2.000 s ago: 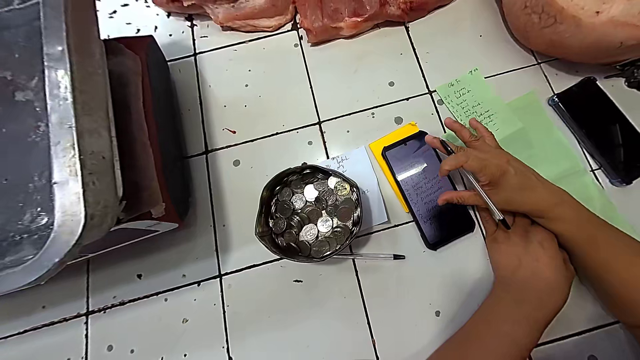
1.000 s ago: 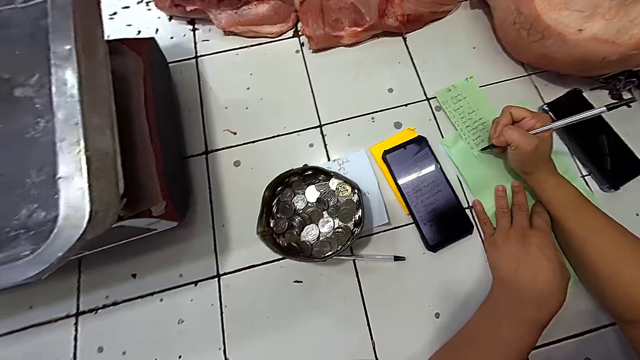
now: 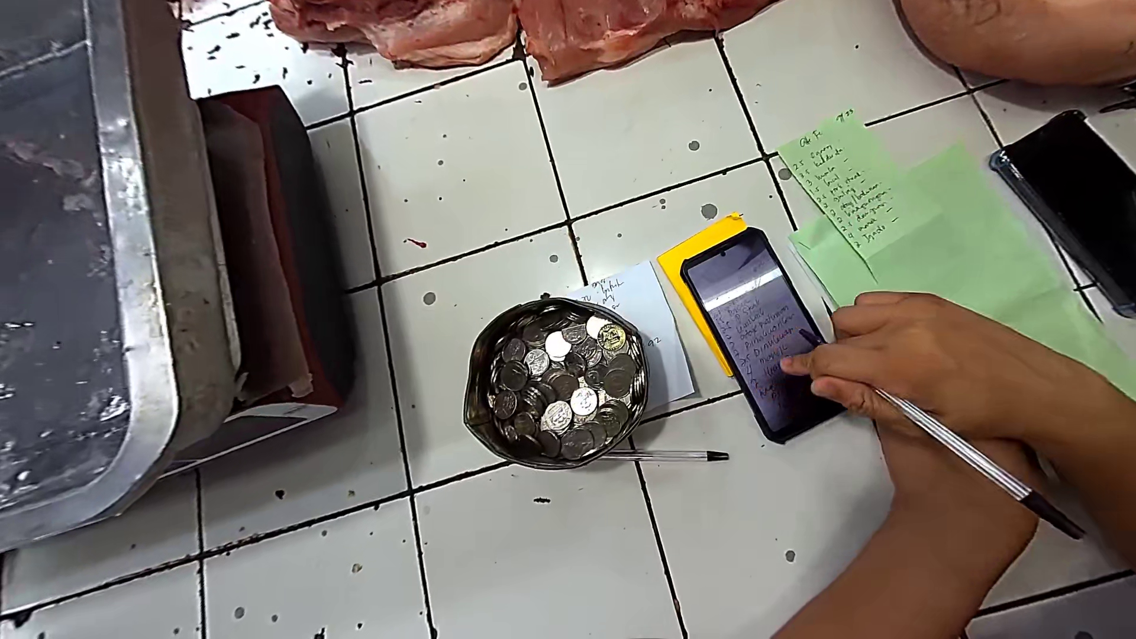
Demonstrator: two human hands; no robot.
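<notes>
My right hand (image 3: 905, 364) holds a clear ballpoint pen (image 3: 963, 448), its tip over the screen of a dark-cased smartphone (image 3: 754, 328), with a fingertip at the screen. The screen shows handwritten lines. Beneath my right hand lies my left hand (image 3: 963, 484), its fingers mostly hidden. A yellow pad or card (image 3: 701, 257) shows from under the phone. Green paper sheets (image 3: 967, 222) lie beyond my hands, the upper slip (image 3: 834, 169) bearing a handwritten list. Left of the phone, a metal container (image 3: 475, 417) full of coins (image 3: 568, 382) stands partly on a white written note (image 3: 670, 359).
A second pen (image 3: 679, 455) pokes out from beside the coin container on the white tiled counter (image 3: 524, 550). Raw meat (image 3: 612, 35) lies along the back. Another phone (image 3: 1078, 195) is at the right. A metal tray (image 3: 142, 266) and a dark red object (image 3: 311, 240) stand at the left.
My right hand has moved left and nearer with the pen, from the green list to the phone, and now crosses over my left hand, whose spread fingers showed a second ago.
</notes>
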